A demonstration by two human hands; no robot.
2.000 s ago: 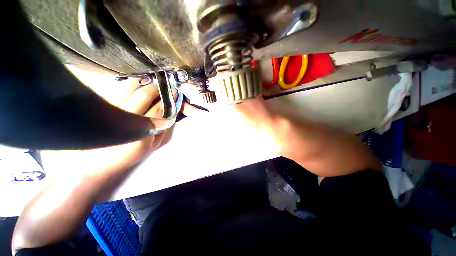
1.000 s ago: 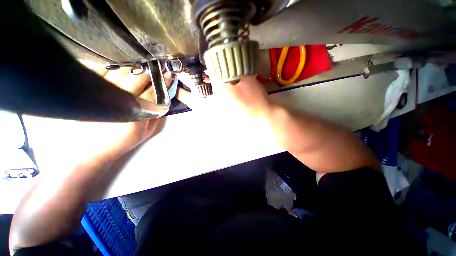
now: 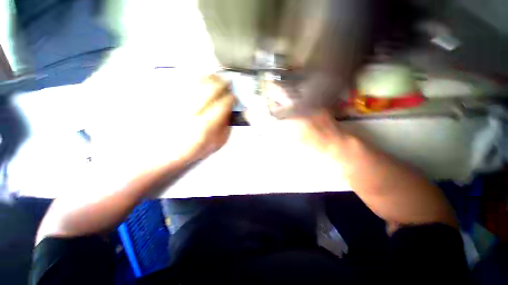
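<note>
The view is blurred and overexposed. The sewing machine head [image 3: 245, 33] stands at the top centre, with the small metal parts of the needle area [image 3: 268, 75] below it. My left hand [image 3: 216, 114] is left of the needle area, its fingers by a small dark fabric piece [image 3: 239, 118]; whether it grips the piece cannot be told. My right hand [image 3: 312, 125] is right of the needle area under the machine head, its fingers washed out and partly hidden.
The long white machine table [image 3: 262, 167] runs across the view. A red cloth [image 3: 409, 101] with a yellow handle [image 3: 372, 104] lies behind, right of the machine. A white rag [image 3: 490, 142] hangs at the right edge. A blue crate [image 3: 147, 236] is below.
The view has pulled back and turned, so the large knob and the dark curved shape no longer show near the camera. My left hand now shows more fully. Both hands remain near the needle area.
</note>
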